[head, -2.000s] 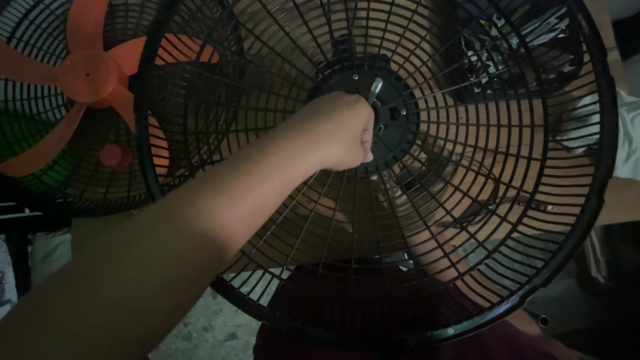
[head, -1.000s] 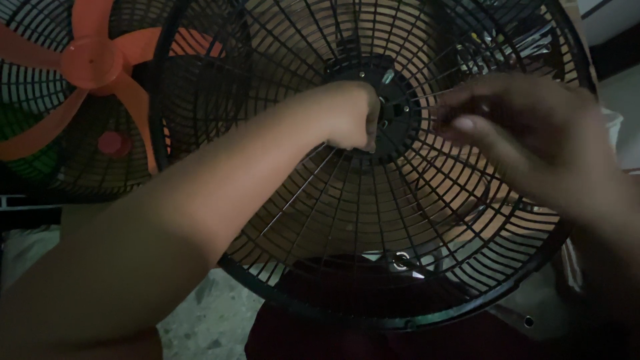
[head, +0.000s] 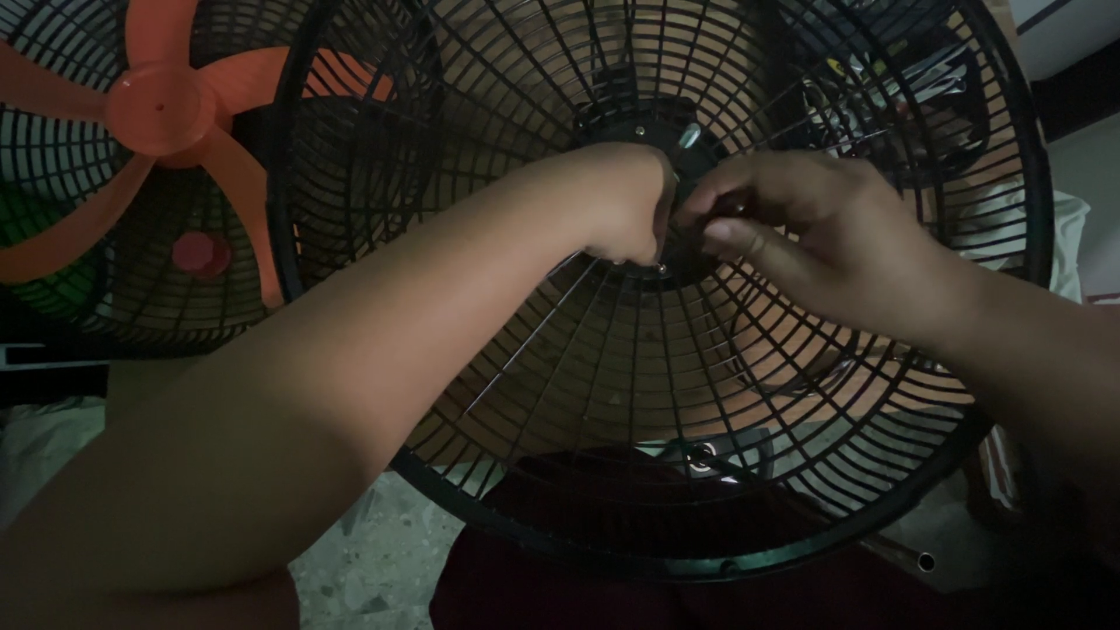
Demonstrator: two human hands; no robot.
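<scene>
A round black fan guard (head: 726, 564) fills the middle of the view, with a dark hub (head: 643, 122) at its centre. My left hand (head: 630, 206) is curled at the hub; whatever its fingers hold or grip is hidden. Close beside it on the right, my right hand (head: 814, 232) has its thumb and fingertips near together, with a small dark thing (head: 731, 206) between them, too dim to name. The hub shows a screw and a small shiny part near its upper edge. A thin metal rod (head: 525, 341) slants down and left from under my left hand.
An orange fan blade (head: 162, 109) lies on another black guard at the upper left, near a red knob-like part (head: 201, 254). Behind the guard is a wooden surface (head: 875, 394); a dark container of tools (head: 927, 96) stands upper right. A metal tube end (head: 926, 562) shows lower right.
My right hand, out of view two seconds ago, came in from the right and has since moved left to the hub beside my left hand. My left hand stays at the hub.
</scene>
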